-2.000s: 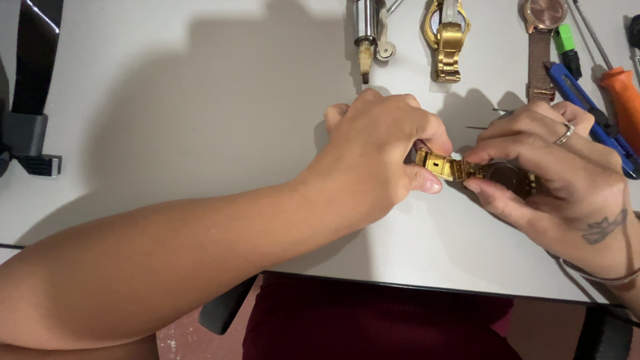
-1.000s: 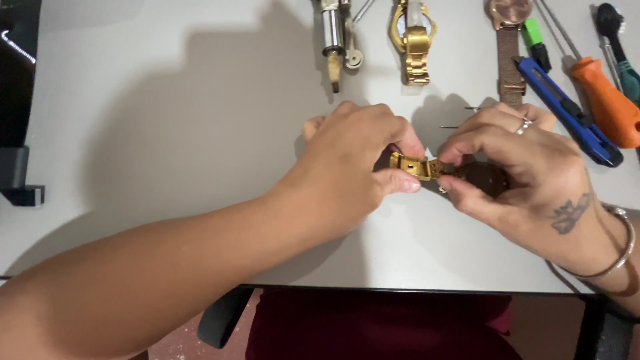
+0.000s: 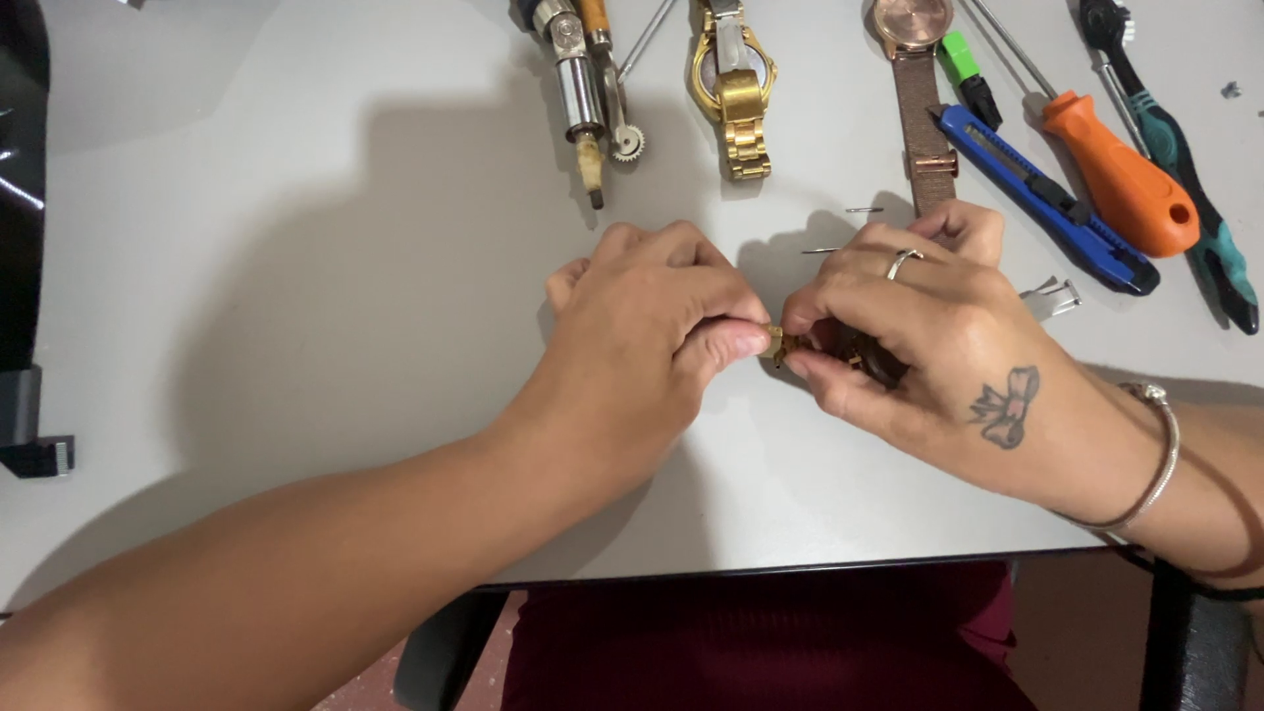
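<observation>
Between my hands, just above the white table's front part, is a gold-coloured metal watch band (image 3: 777, 346), mostly covered by fingers. My left hand (image 3: 657, 346) pinches its left end between thumb and index finger. My right hand (image 3: 913, 336), with a ring and a bow tattoo, grips the band's other part; the dark round part of the watch (image 3: 874, 354) shows under its palm. Two thin metal pins, a lower one (image 3: 822, 251) and an upper one (image 3: 864, 209), lie just beyond my right fingers. How the band's links join is hidden.
Beyond my hands lie a soldering iron (image 3: 581, 94), a toothed wheel tool (image 3: 628, 141), a gold watch (image 3: 741, 84) and a mesh-band watch (image 3: 913, 30). At right are a blue utility knife (image 3: 1047, 202), an orange-handled screwdriver (image 3: 1126, 173), a toothbrush (image 3: 1175, 158) and metal tweezers (image 3: 1055, 299).
My left fingers now cover most of the gold clasp piece that showed between my hands in both earlier frames. Both hands still hold the watch.
</observation>
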